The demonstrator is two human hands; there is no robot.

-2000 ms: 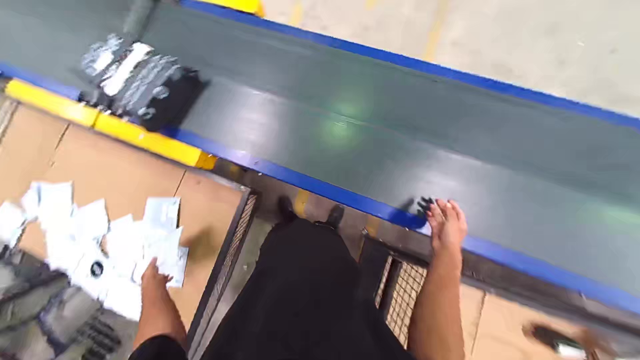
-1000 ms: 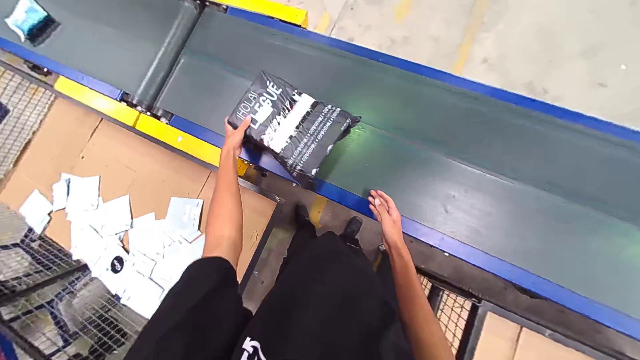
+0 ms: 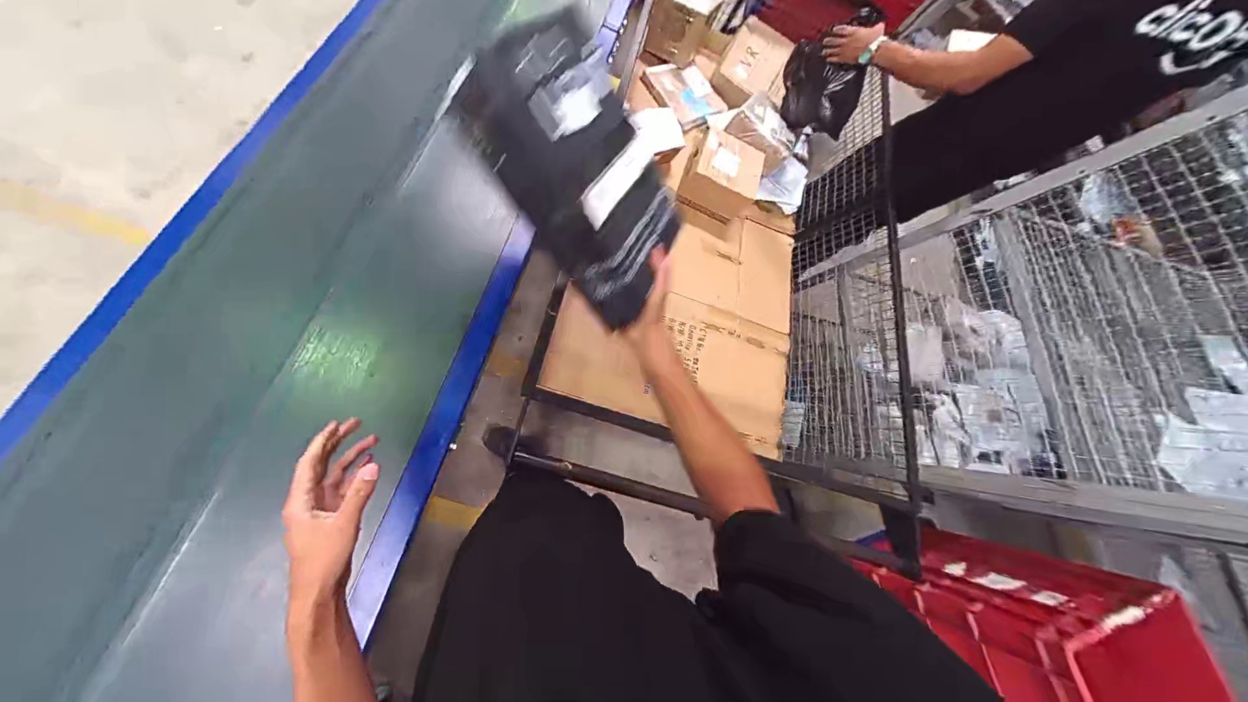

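Note:
A black plastic parcel (image 3: 575,166) with white labels, blurred, is in my right hand (image 3: 651,302), which grips its lower end. The parcel is in the air, over the inner blue edge of the conveyor and the near end of a cart lined with cardboard (image 3: 604,361). My left hand (image 3: 327,487) is empty, fingers apart and curled upward, above the green conveyor belt (image 3: 244,390). The parcel hides part of the belt edge and the cart's side.
Cardboard boxes (image 3: 721,171) and bagged parcels lie at the cart's far end. A co-worker's hand (image 3: 853,44) holds a black bag (image 3: 824,88) there. Wire mesh cages (image 3: 1102,292) stand on the right, a red plastic crate (image 3: 1053,614) at lower right. A dark metal bar (image 3: 604,487) crosses before my legs.
The view has swung far to the right. One second ago my left hand held a black parcel over the belt; now my right hand holds one beside the cart, and my left hand is empty.

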